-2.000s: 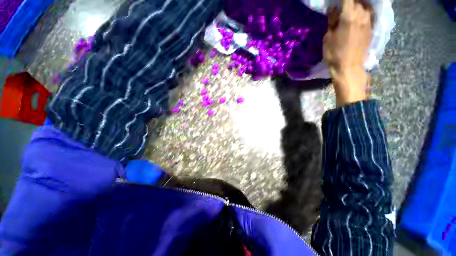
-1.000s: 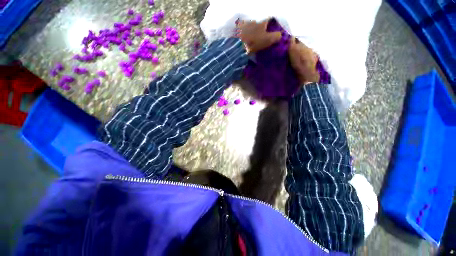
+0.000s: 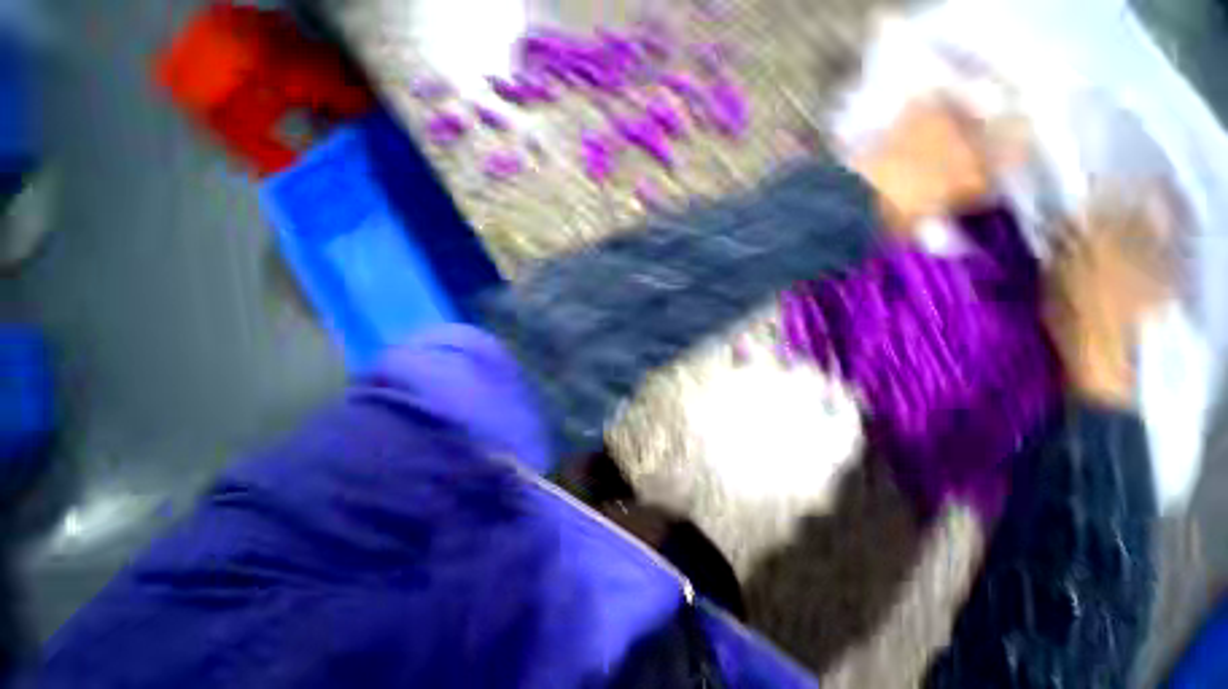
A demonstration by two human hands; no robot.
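The view is strongly blurred. A large white bag lies at the upper right on the speckled bench. My left hand is on the bag's near left edge and seems to grip it. My right hand is on the bag's right part and seems to grip it too. A mass of purple balls lies at and below the bag's mouth, between and below my hands. More purple balls are scattered on the bench at the upper left, beyond my left sleeve. Fingertips are too blurred to make out.
A blue tray stands at the bench's left edge, beside my left sleeve. A red-orange stool is behind it. Grey floor lies to the left, with blurred blue objects at the far left. A blue edge shows at the lower right.
The camera view has turned and shifted, so the bench and bag appear further right. My hands are further apart on the bag, and a wide mass of purple balls now shows below them.
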